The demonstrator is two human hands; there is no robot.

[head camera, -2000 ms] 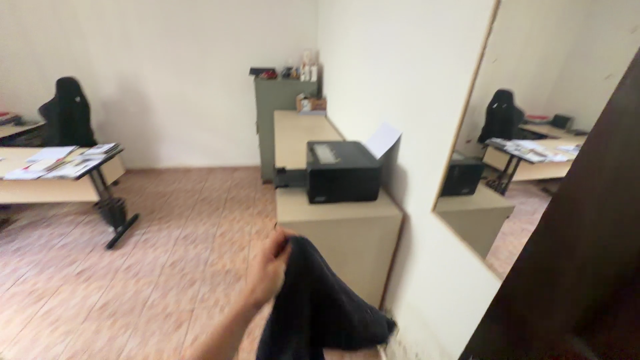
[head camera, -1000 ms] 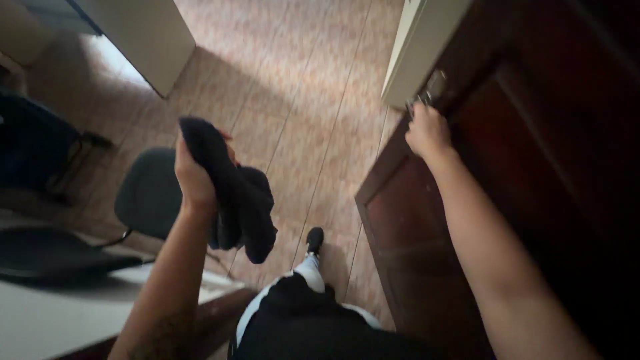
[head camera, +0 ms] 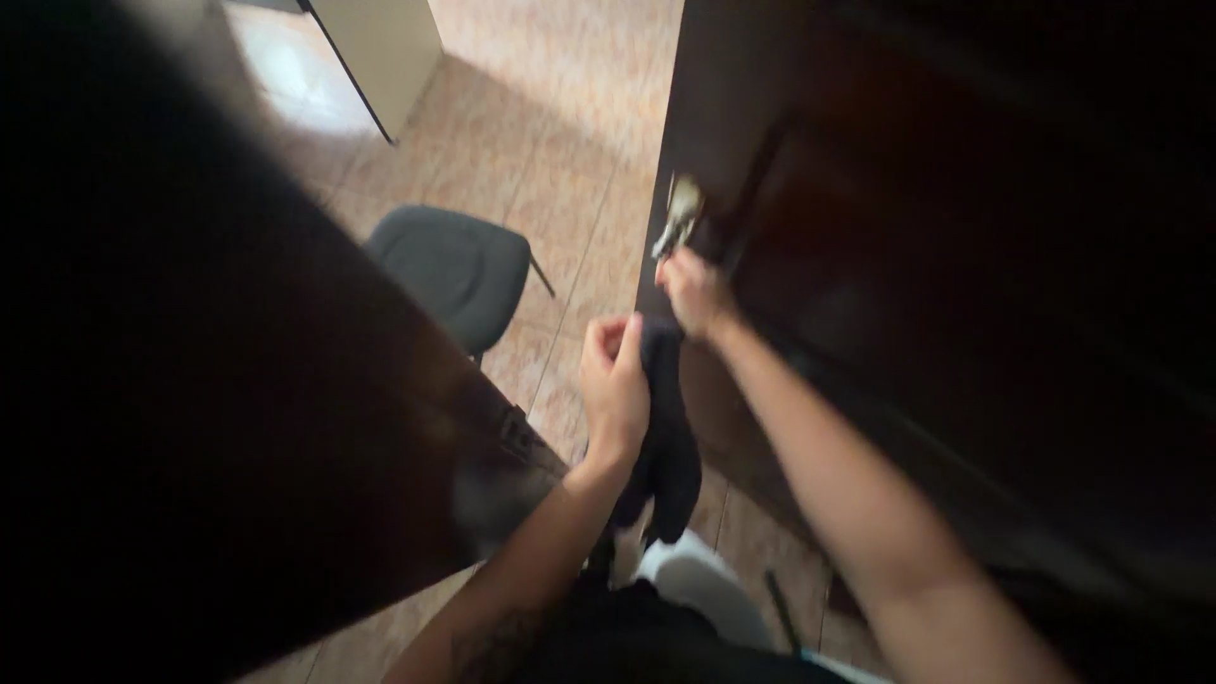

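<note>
Dark cloth hangs from my left hand, pinched at its top between thumb and fingers, near the middle of the view. My right hand is closed on something at the metal lock of a dark wooden door; blur hides whether it is a key or the handle. A second dark door leaf fills the left side, with a latch plate on its edge close to my left forearm. A gap separates the two leaves.
Beyond the gap, a dark padded chair stands on the tiled floor. A beige furniture panel rises at the upper left. My leg in light trousers shows at the bottom.
The view has swung from the room down to the doorway. The left leaf now fills the left side, and my left hand with the cloth has come close to my right hand, which stays at the lock.
</note>
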